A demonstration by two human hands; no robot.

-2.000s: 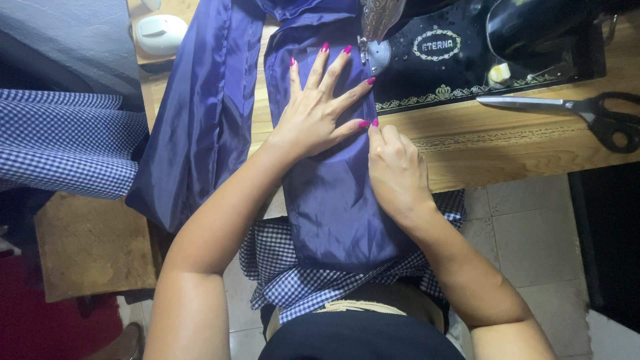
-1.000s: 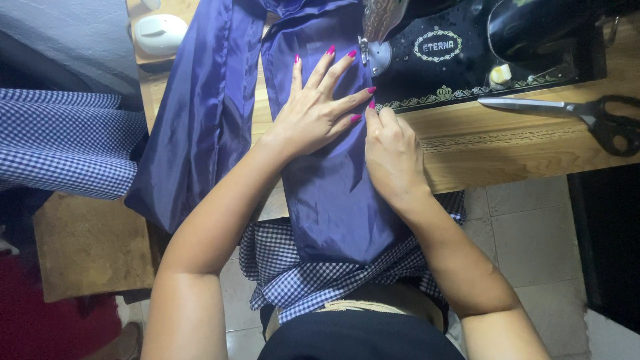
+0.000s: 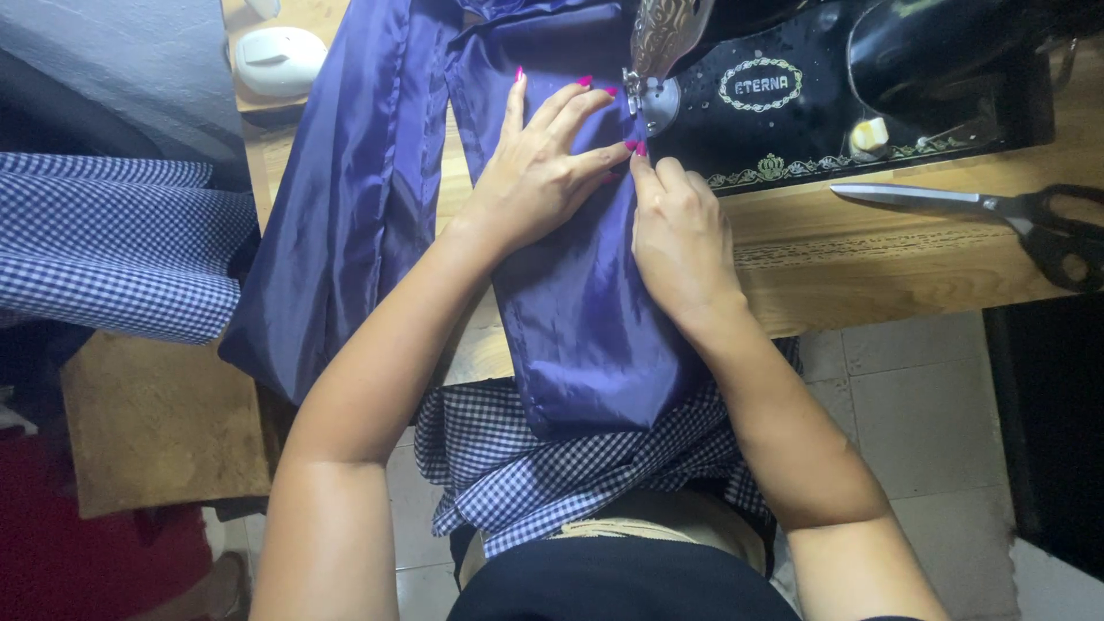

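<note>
Shiny purple fabric [image 3: 595, 285] lies over the wooden table, its right edge under the presser foot [image 3: 633, 90] of a black sewing machine [image 3: 776, 129]. My left hand [image 3: 552, 164] rests flat on the fabric with fingers spread, the index fingertip near its right edge. Just below the presser foot, my right hand [image 3: 681, 224] pinches that edge between thumb and finger. The fingertips of both hands almost meet there. Beneath the purple fabric, blue-and-white checked fabric [image 3: 552, 466] hangs over my lap.
Black-handled scissors [image 3: 931, 197] lie on the wooden table [image 3: 819, 276] at the right. A yellowish-white piece [image 3: 868, 135] sits on the machine bed. A white computer mouse [image 3: 280, 62] is at the upper left. More checked fabric [image 3: 112, 241] hangs at the left above a wooden stool [image 3: 164, 423].
Both hands stay near the presser foot. Compared with two seconds ago, my right hand and the fabric edge have shifted slightly up toward the foot.
</note>
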